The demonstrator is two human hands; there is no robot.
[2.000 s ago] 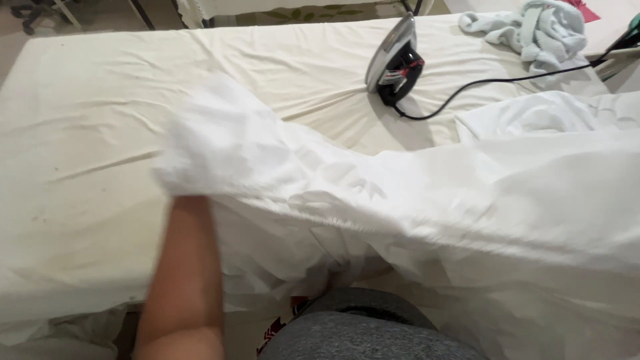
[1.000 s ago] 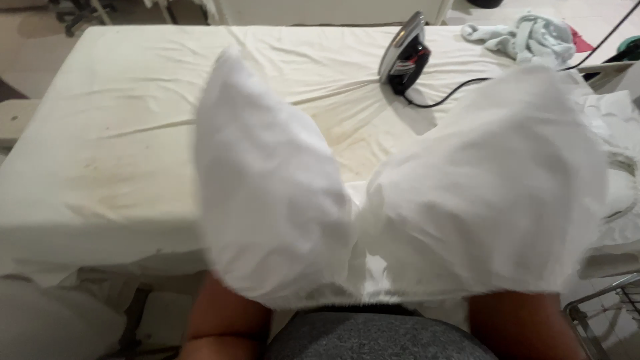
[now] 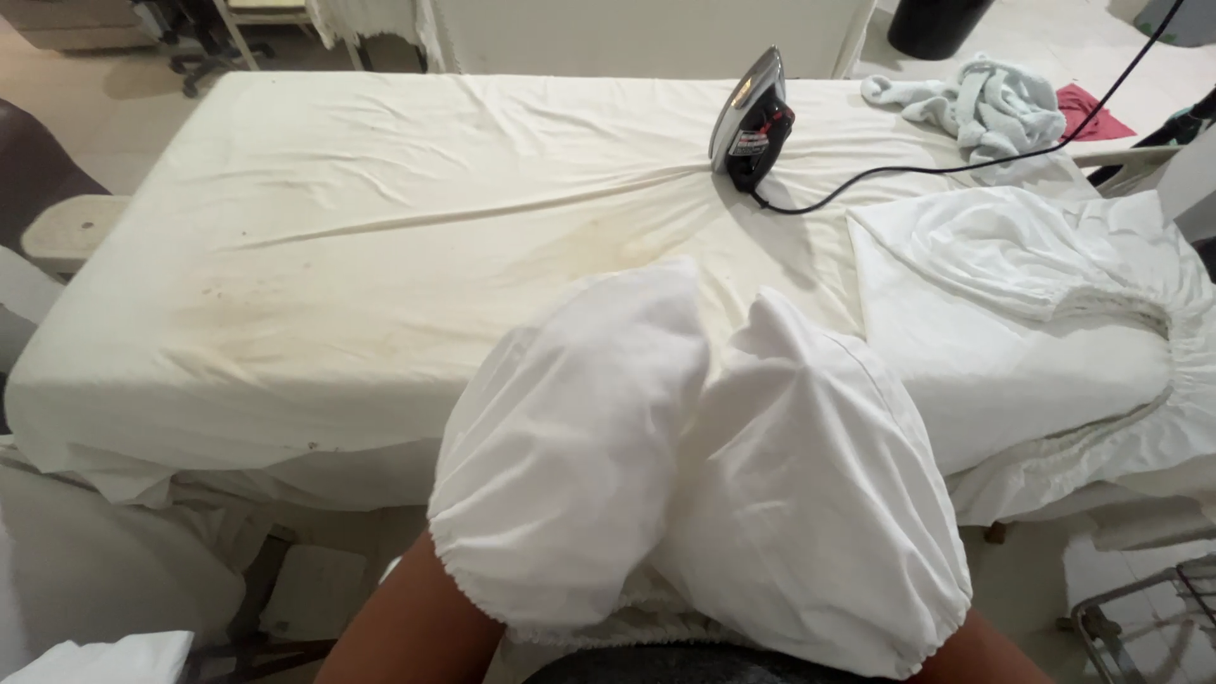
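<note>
Both my hands are hidden inside the corners of a white fitted sheet [image 3: 807, 475] with a gathered elastic edge. The left forearm enters the left pocket of cloth and the right forearm enters the right one. The two peaked corners stand close together, near my body, over the front edge of a padded table with a cream cover [image 3: 427, 285]. Beyond them an electric iron [image 3: 755, 123] rests upright on its heel, its black cord running off to the upper right. How my fingers are placed under the cloth cannot be seen.
Another white elastic-edged sheet [image 3: 1007, 332] lies on the table's right end. Behind it are a crumpled pale towel [image 3: 1007, 109] and a red cloth [image 3: 1092, 114]. A metal wire rack [image 3: 1102, 617] stands at lower right, a black bin [image 3: 936, 24] behind the table.
The two sheet corners, wide apart one second ago, have come close together in front of me. Two seconds ago the sheet was spread out to the right. The iron stays on the table.
</note>
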